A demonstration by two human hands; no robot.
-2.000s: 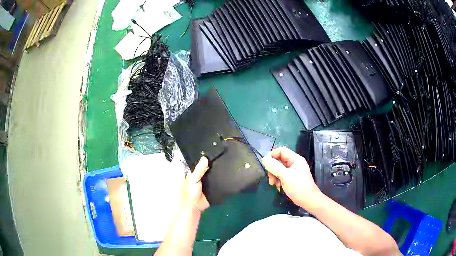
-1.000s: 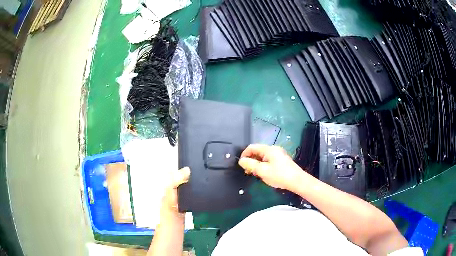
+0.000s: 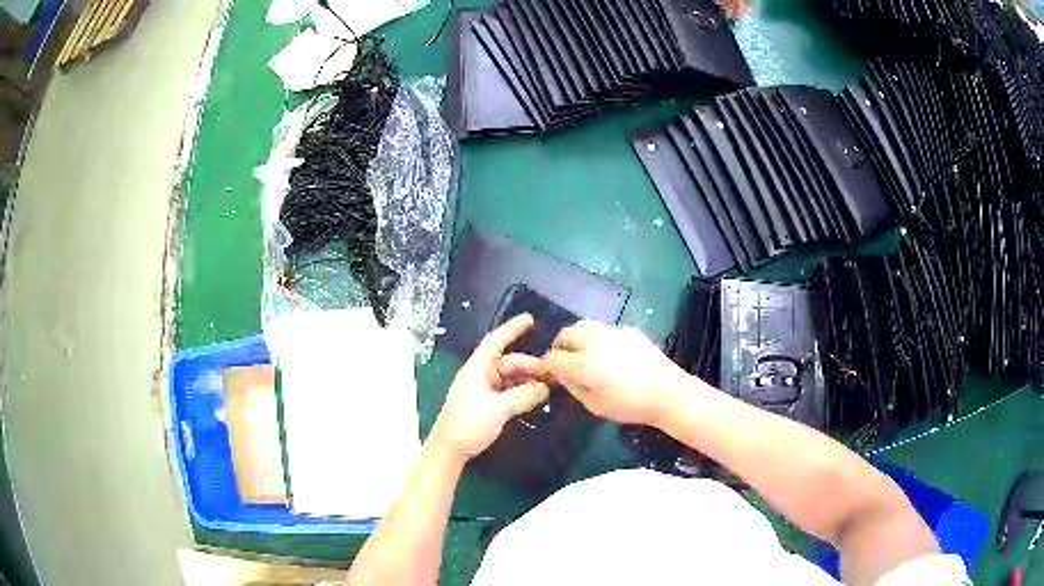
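Observation:
A flat black panel (image 3: 493, 262) lies tilted on the green table in front of me, under both hands. Part of a dark rounded outline shows near its middle, and small bright dots show on its face. My left hand (image 3: 490, 392) is over the panel with fingers bent. My right hand (image 3: 618, 372) meets it from the right, fingertips close together. The fingers hide whatever is between them, so I cannot tell what they hold. A heap of black cables (image 3: 332, 172) lies in a clear plastic bag (image 3: 414, 183) at the left.
Fanned black panels (image 3: 761, 177) cover the table's right and far side. One panel (image 3: 774, 343) with a ringed recess lies right of my hands. A white board (image 3: 349, 418) overlaps a blue bin (image 3: 206, 446) at lower left. White scraps (image 3: 307, 60) lie beyond the bag. Blue plastic (image 3: 944, 521) shows at lower right.
The panel was held up in my left hand and now lies lower, tilted, under both hands. My left hand has left its edge and moved right to meet my right hand.

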